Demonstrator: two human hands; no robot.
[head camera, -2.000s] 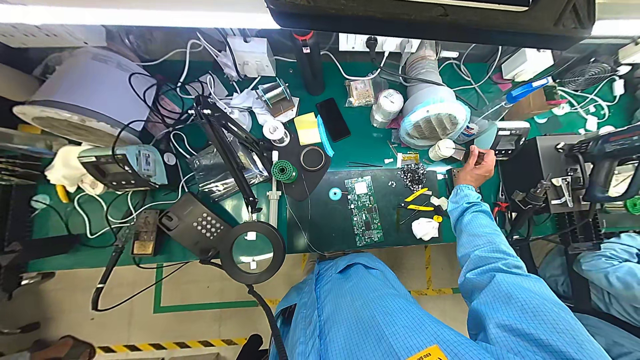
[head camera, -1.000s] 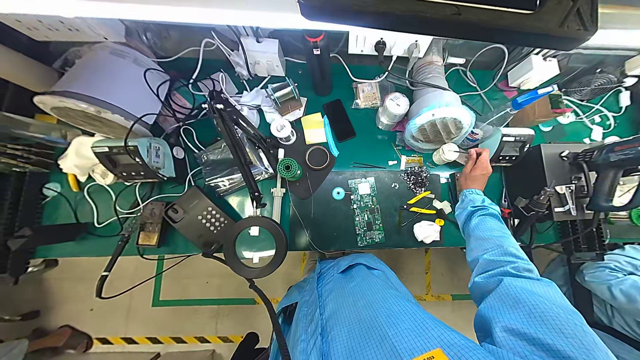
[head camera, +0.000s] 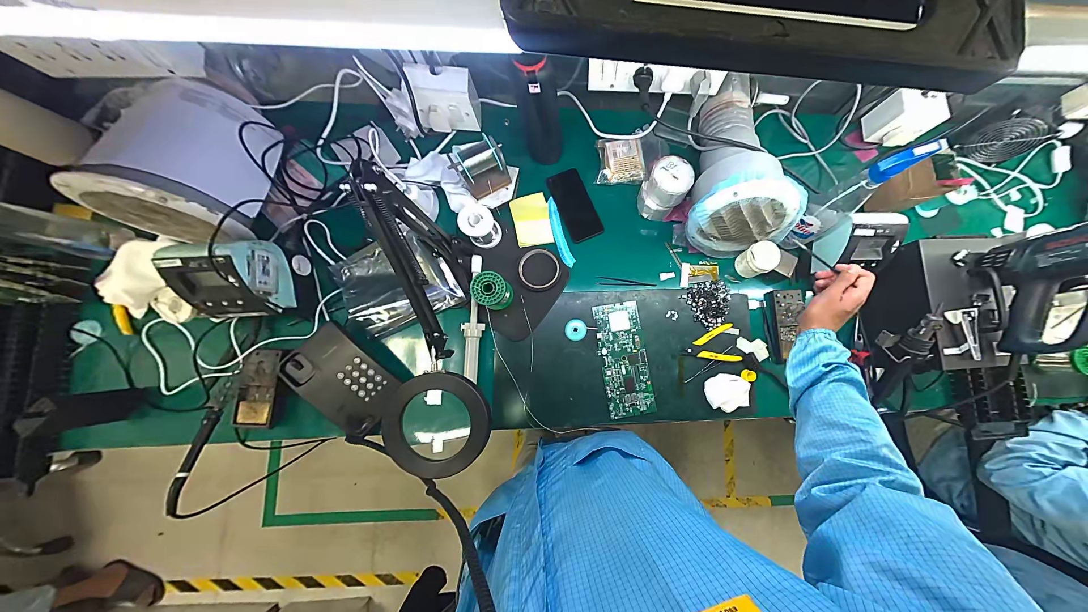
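Observation:
My right hand (head camera: 837, 296) pinches a thin dark stick, perhaps a brush, whose far end points toward a small white round container (head camera: 757, 259). Just left of this hand lies a grey block-like holder (head camera: 783, 323). A green circuit board (head camera: 625, 361) rests on the dark mat, with a small blue spool (head camera: 575, 330) at its upper left. Between board and hand are a heap of small black parts (head camera: 707, 303), yellow-handled cutters (head camera: 718, 355) and a crumpled white wipe (head camera: 728, 393). My left hand is outside the view.
A ring magnifier (head camera: 436, 425) overhangs the front edge, near a telephone (head camera: 344, 378). A fume-extractor hood (head camera: 739, 212) stands behind the container. Soldering stations (head camera: 225, 279), a phone (head camera: 575, 205) and cables occupy the bench. A heat gun (head camera: 1037, 280) is at right, near a person's blue sleeve (head camera: 1033, 459).
My right hand has moved back a little from the white container; the thin stick now shows between them. The board and cutters have stayed in place.

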